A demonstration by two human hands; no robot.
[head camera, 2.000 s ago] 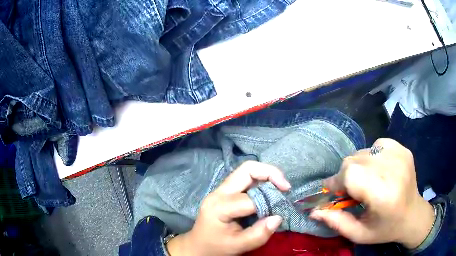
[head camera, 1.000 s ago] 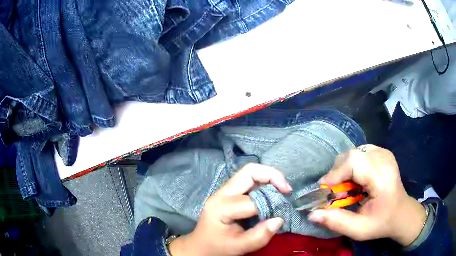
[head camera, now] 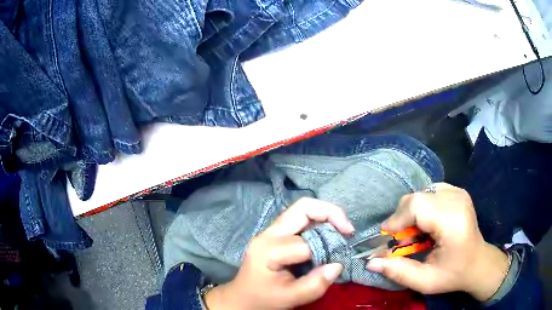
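Observation:
A denim garment (head camera: 375, 181) lies inside out on my lap, pale grey-blue with a dark blue edge. My left hand (head camera: 284, 257) pinches a folded, seamed part (head camera: 328, 245) of it between thumb and fingers. My right hand (head camera: 433, 242) holds orange-gripped thread snips (head camera: 407, 242). Their metal blades are apart and point left, at the cloth just right of my left fingertips. Any thread at the blades is too fine to make out.
A white table (head camera: 363, 66) with a red-trimmed edge crosses beyond my lap. A pile of dark blue denim (head camera: 151, 66) covers its left part and hangs over the edge. A black cord loop (head camera: 534, 72) hangs at the right. Red clothing (head camera: 363, 296) shows below the garment.
My right hand and the snips have shifted slightly left, and the blades now stand apart beside the pinched cloth. My left hand keeps nearly the same place and hold.

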